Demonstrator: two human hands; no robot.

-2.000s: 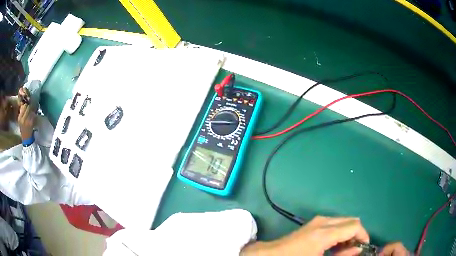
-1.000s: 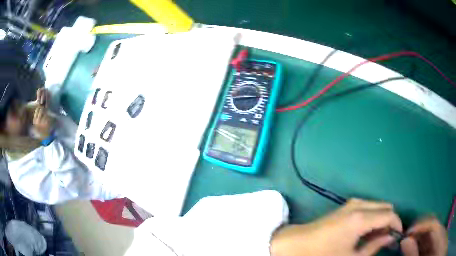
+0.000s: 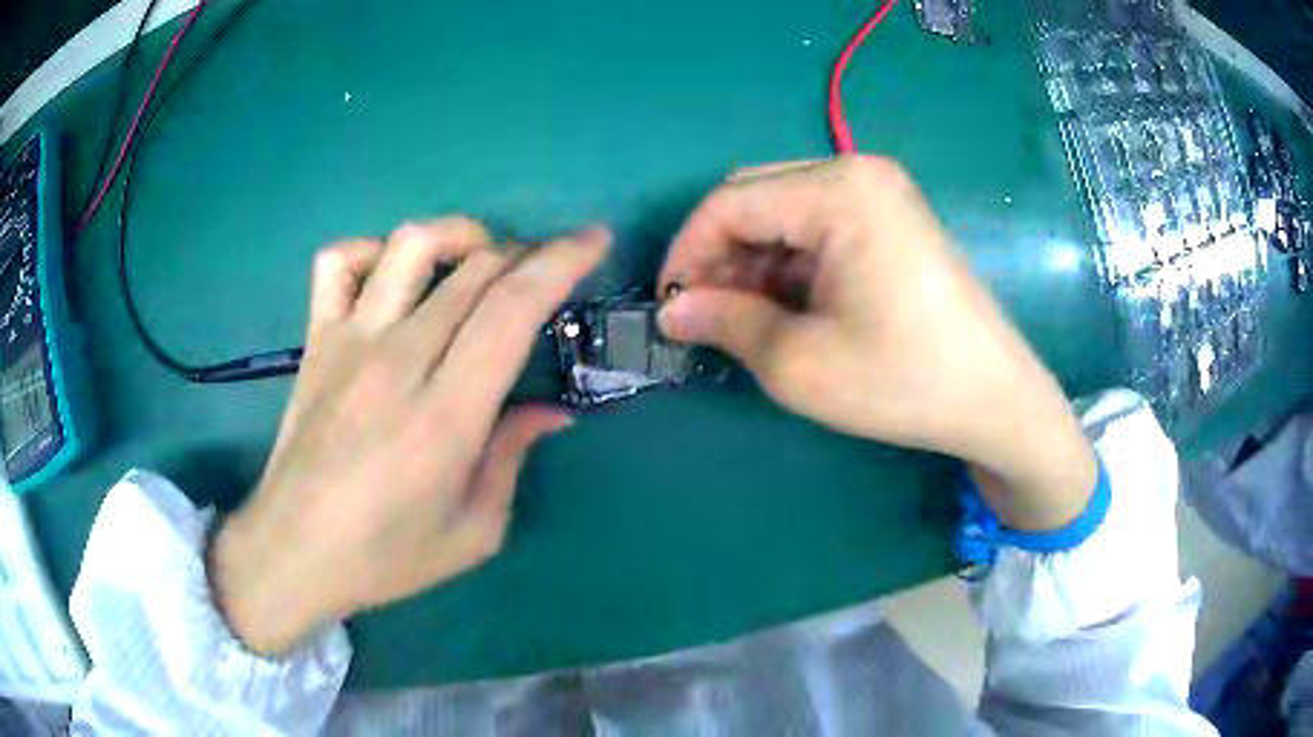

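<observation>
A small dark-edged circuit board [image 3: 634, 346] with a grey patch lies on or just above the green mat between my hands. My left hand [image 3: 396, 410] is at its left, thumb near the lower left corner, index finger extended above the upper edge. A black test probe [image 3: 245, 369] runs under this hand; whether it is gripped is hidden. My right hand [image 3: 850, 310] has thumb and index finger closed at the board's upper right edge. A red lead [image 3: 840, 94] disappears behind it. The multimeter [image 3: 29, 324] is cut off at the left edge.
A clear blister tray [image 3: 1166, 216] stands at the right, with dark parts [image 3: 1274, 180] beyond it. A small grey board [image 3: 945, 17] lies at the top edge. A white sheet [image 3: 29, 590] shows at lower left. Another person's sleeve [image 3: 1267, 490] is at the right edge.
The view has swung right and down, so the multimeter is now at the left edge and the tray shows. Both hands are fully visible, my left fingers more spread beside the board.
</observation>
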